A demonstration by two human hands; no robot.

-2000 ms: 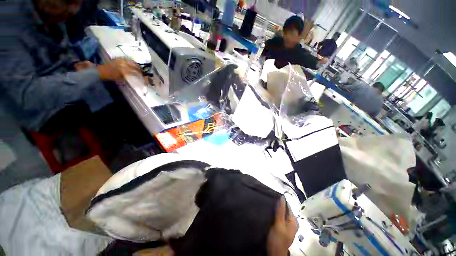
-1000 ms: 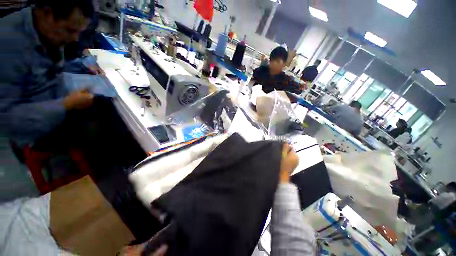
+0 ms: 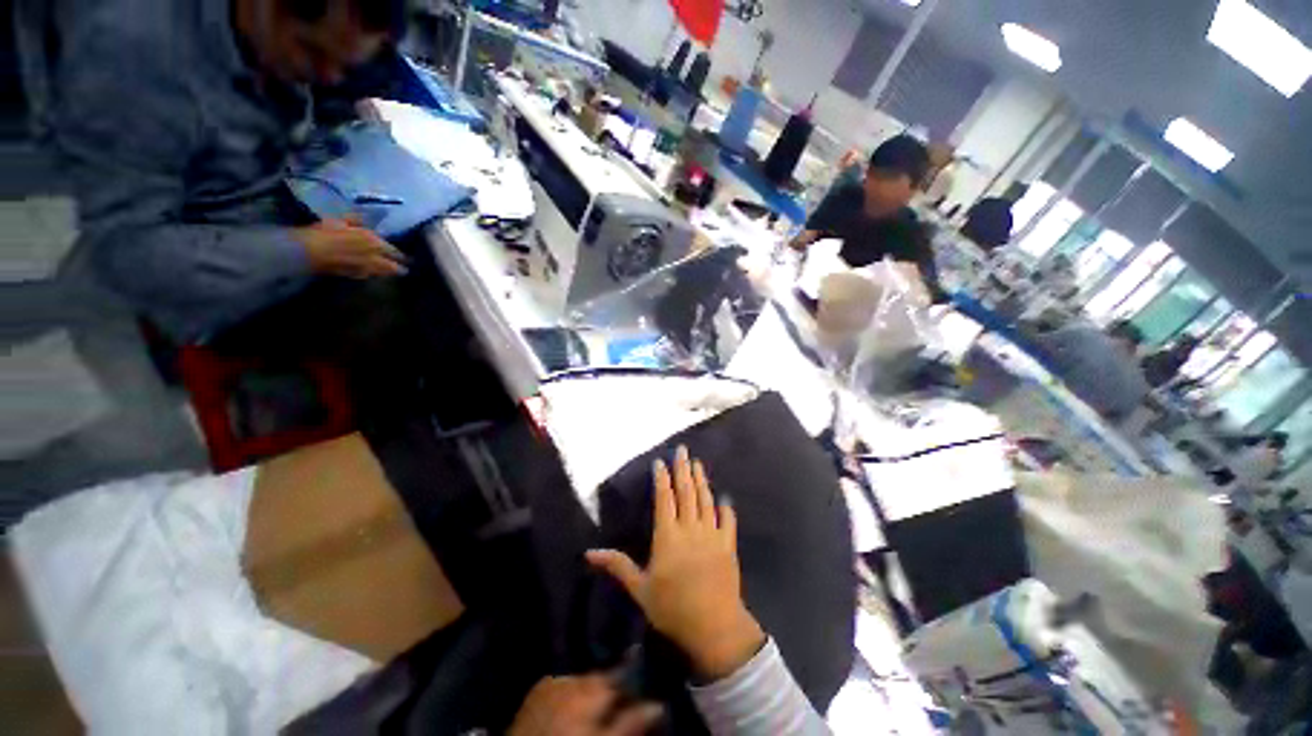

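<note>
Smooth black shell fabric (image 3: 791, 532) lies spread in front of me, with a rounded right edge. White padded lining (image 3: 633, 417) shows beyond its upper left edge, with a narrow dark band along its far rim. My right hand (image 3: 688, 561) is flat on the black fabric, palm down, fingers apart, holding nothing. My left hand (image 3: 583, 707) is blurred and cut off by the bottom edge, at the near part of the black fabric. Its grip cannot be made out.
A white and blue sewing machine head (image 3: 993, 647) is at the lower right, beside off-white fabric (image 3: 1130, 554). Black-and-white panels (image 3: 950, 503) and clear plastic (image 3: 885, 324) lie beyond. A brown piece (image 3: 338, 539) on white cloth (image 3: 130, 590) is left. A person (image 3: 187, 201) sits at upper left.
My right hand has let go of the fabric's far right edge and moved left onto its surface. The raised black fabric has come down flatter. My left hand has moved right. The view has shifted.
</note>
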